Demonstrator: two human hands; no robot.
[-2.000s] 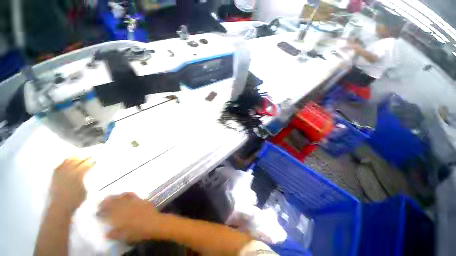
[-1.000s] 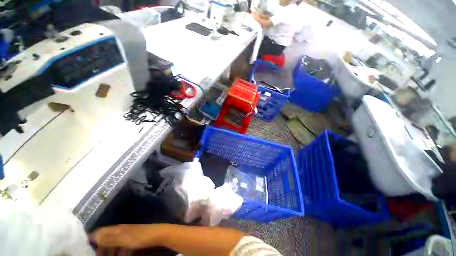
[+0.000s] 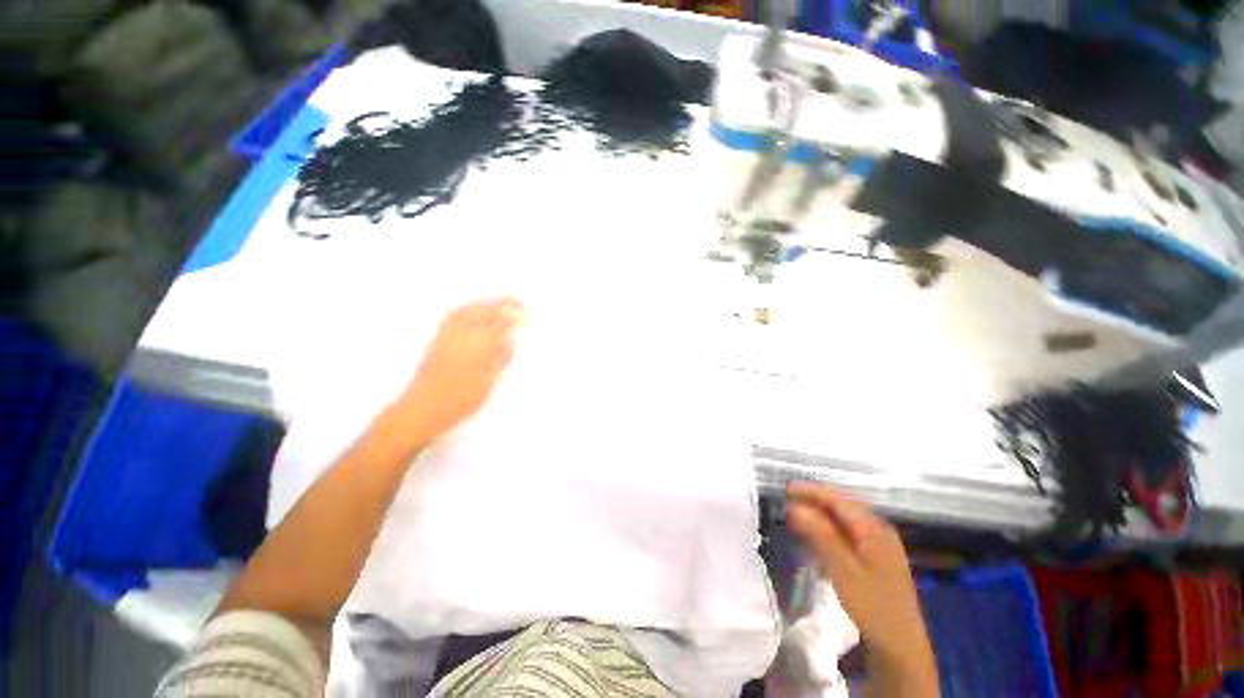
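Note:
A large white fabric piece (image 3: 587,505) lies over the table's front edge and hangs down onto my lap. My left hand (image 3: 471,357) rests on the fabric on the table, fingers pointing away from me. Whether it pinches the cloth cannot be told. My right hand (image 3: 849,545) is at the table's front edge, just right of the fabric, slightly blurred, with nothing visible in it. The white sewing machine (image 3: 819,102) stands behind and to the right. Its presser foot and needle area (image 3: 760,248) has no hand near it.
Black cords (image 3: 396,164) lie in a tangled heap at the left rear. More black cords (image 3: 1091,443) hang at the right edge beside red scissor handles (image 3: 1160,501). A blue crate (image 3: 157,471) is below the table at left; another blue crate (image 3: 985,634) is at lower right.
The view has swung left from the crates and aisle back to the machine and table. My left hand, out of view a second ago, now lies on the fabric. My right hand is by the table edge.

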